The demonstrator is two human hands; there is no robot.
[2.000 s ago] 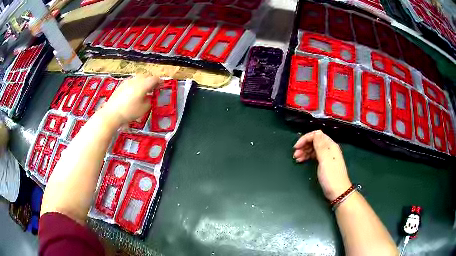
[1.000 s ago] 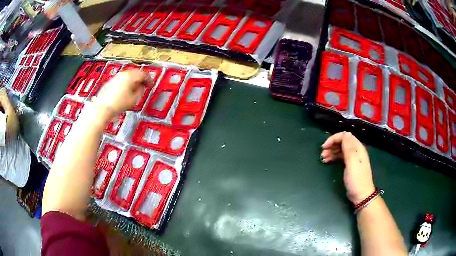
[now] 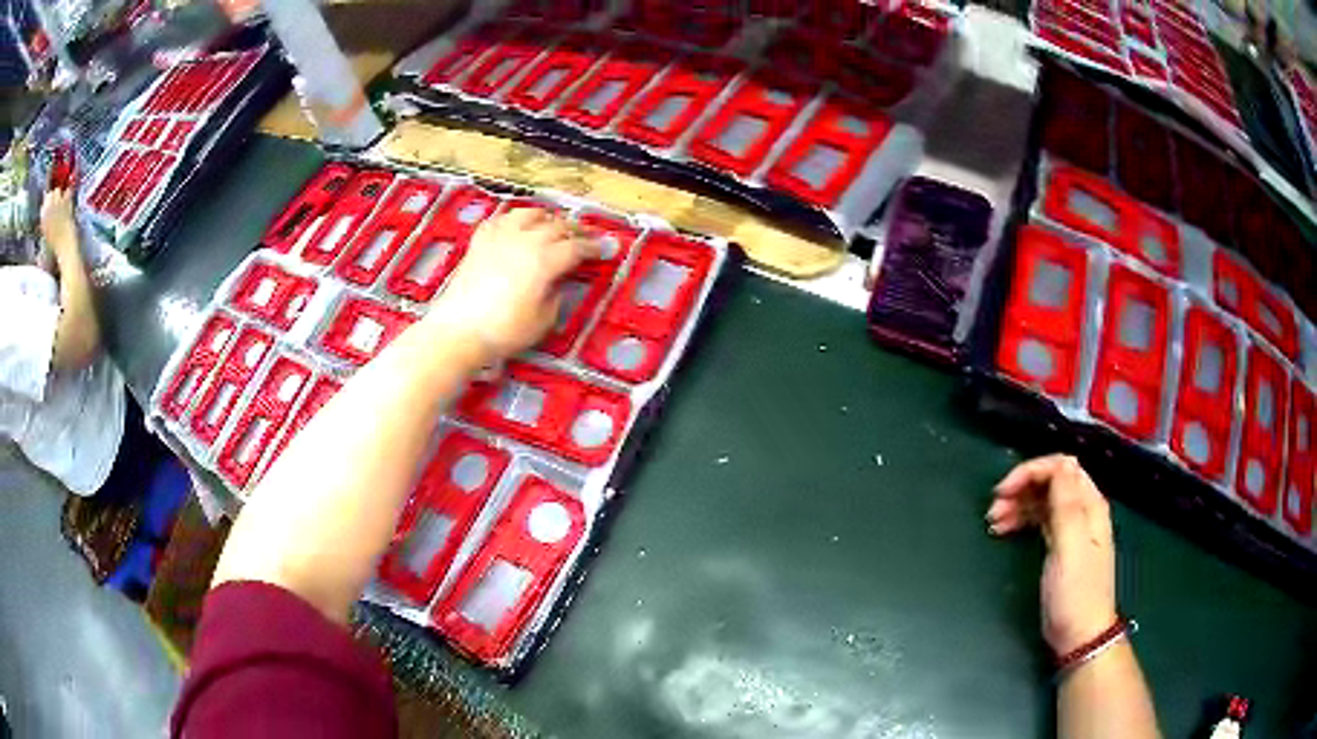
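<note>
A blister tray (image 3: 329,306) lies on the left of the bench with red plastic frames (image 3: 530,407) in its pockets. My left hand (image 3: 513,274) is over its upper right part, fingertips at a frame near the right end of the back row. The hand and forearm hide several frames; whether the fingers grip one cannot be told. My right hand (image 3: 1062,541) is above the green bench at the right, fingers loosely curled, with nothing visible in it.
A loaded tray stack (image 3: 1124,347) stands at the right, another (image 3: 657,108) at the back on a yellowish strip (image 3: 578,185). A dark phone (image 3: 932,267) lies between them. Another person's arm (image 3: 70,274) and a small tray pile (image 3: 166,145) are at far left.
The view has shifted, so the bench things appear further right. Over the tray's back row, my left hand moved left, then back right. My right hand keeps its curled pose.
</note>
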